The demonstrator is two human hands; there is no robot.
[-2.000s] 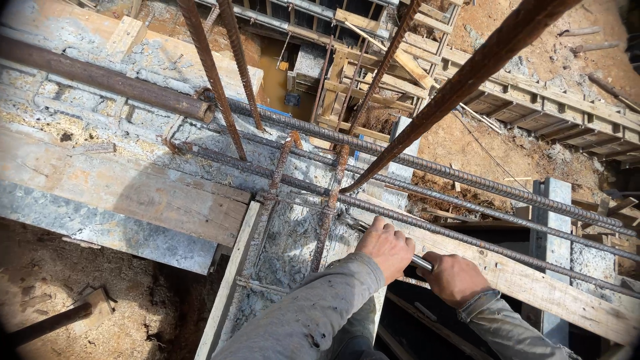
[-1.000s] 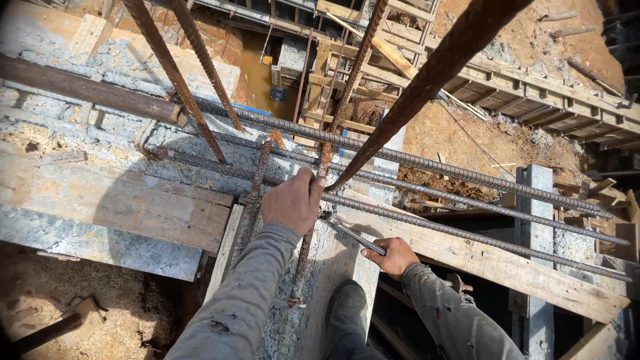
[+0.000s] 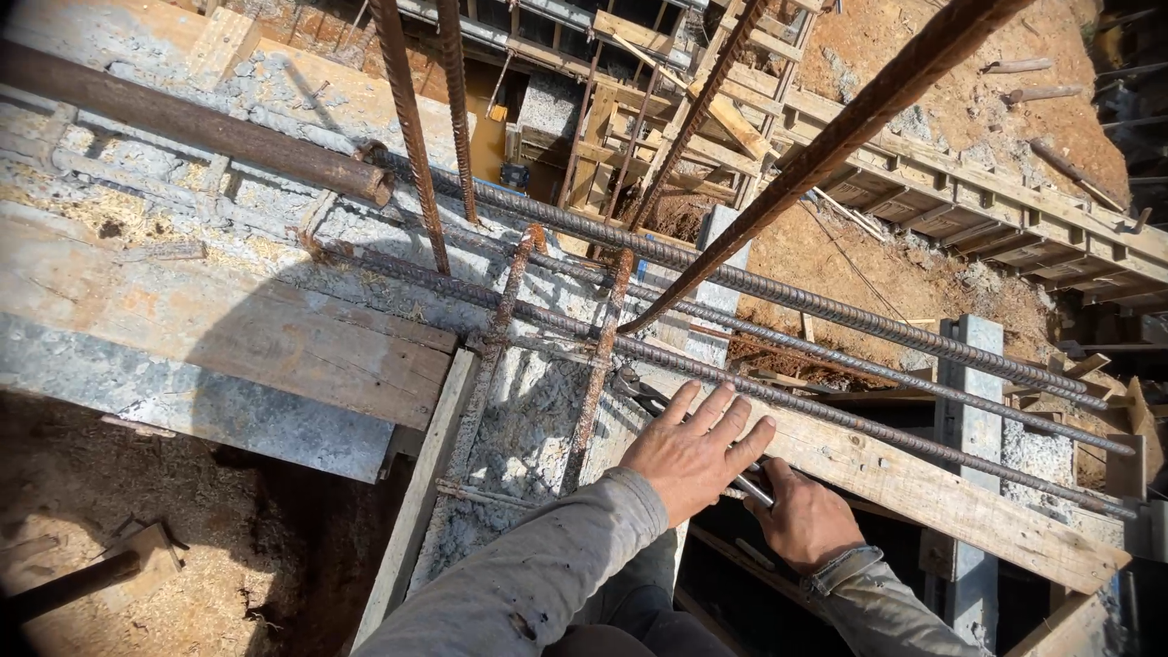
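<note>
My left hand [image 3: 701, 447] lies over the middle of a pair of metal pliers or nippers [image 3: 644, 394], fingers spread, and hides part of the tool; its grip is not clear. My right hand [image 3: 807, 516] is closed around the handle end, to the right. The tool's jaws rest just below the lowest long ribbed rebar [image 3: 876, 422], near the foot of a slanting rusty rebar [image 3: 803, 173]. Left of the jaws, a rusty stirrup bar [image 3: 598, 374] crosses the long bars. Another rusty stirrup bar [image 3: 501, 319] stands further left, over rough concrete [image 3: 525, 424].
A rusty pipe [image 3: 201, 123] lies along the concrete at upper left. Timber planks [image 3: 228, 333] edge the beam on the left, and a long plank [image 3: 931, 488] runs to the lower right. Dark openings drop beside both. More rusty bars [image 3: 411, 137] stand upright above the beam.
My left hand has moved off the rusty stirrup bar, down and right onto the tool. One second earlier it was at that bar while my right hand held the tool's handle.
</note>
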